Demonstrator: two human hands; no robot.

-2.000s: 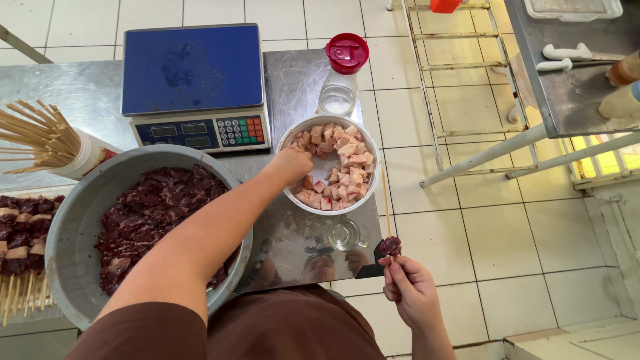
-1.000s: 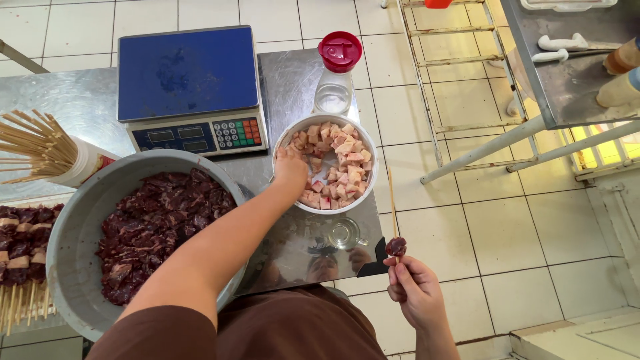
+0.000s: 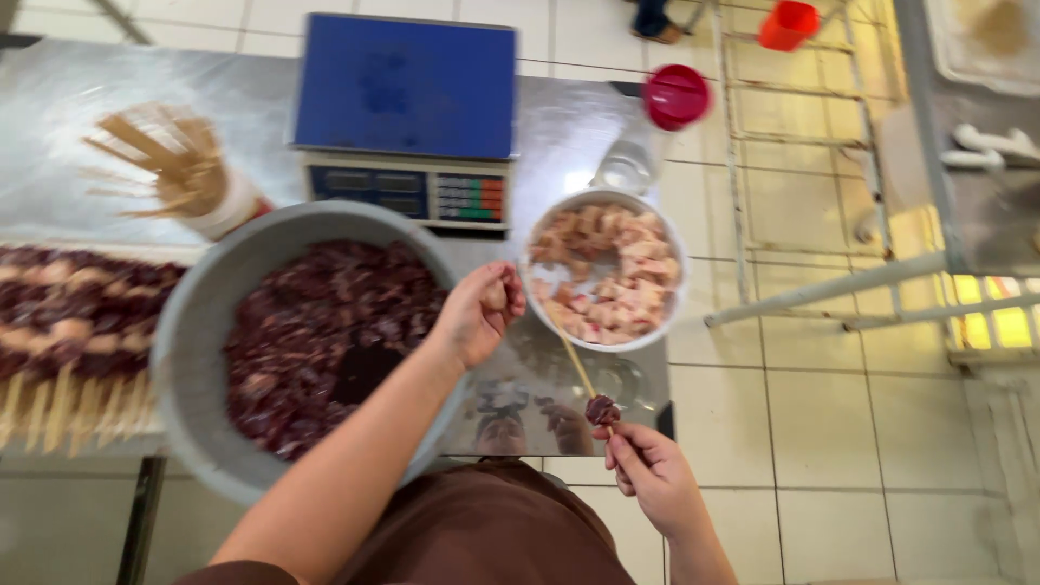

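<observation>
My left hand (image 3: pixel 483 313) is between the grey basin and the white bowl, fingers curled; whether a pale piece is in them I cannot tell. My right hand (image 3: pixel 650 475) pinches the lower part of a wooden skewer (image 3: pixel 578 361), just below a chunk of dark red meat (image 3: pixel 602 410) threaded on it. The skewer points up and left across the rim of the white bowl (image 3: pixel 681 284). Pale, fatty cubed meat (image 3: pixel 638 284) fills much of that bowl. Dark red meat pieces (image 3: pixel 325 325) lie in the large grey basin (image 3: pixel 183 325), partly behind my left forearm.
A blue-topped digital scale (image 3: pixel 406 85) stands behind the basin. Bundled skewers (image 3: pixel 175 158) stand in a container at left, above rows of loaded skewers (image 3: pixel 73 325). A clear container (image 3: pixel 626 166) with a red lid (image 3: pixel 676 97) is beyond the bowl. A metal rack (image 3: pixel 796 142) stands at right.
My left hand has come out of the white bowl and moved left. The skewer in my right hand now tilts left toward the bowl; it stood nearly upright before. The view has shifted.
</observation>
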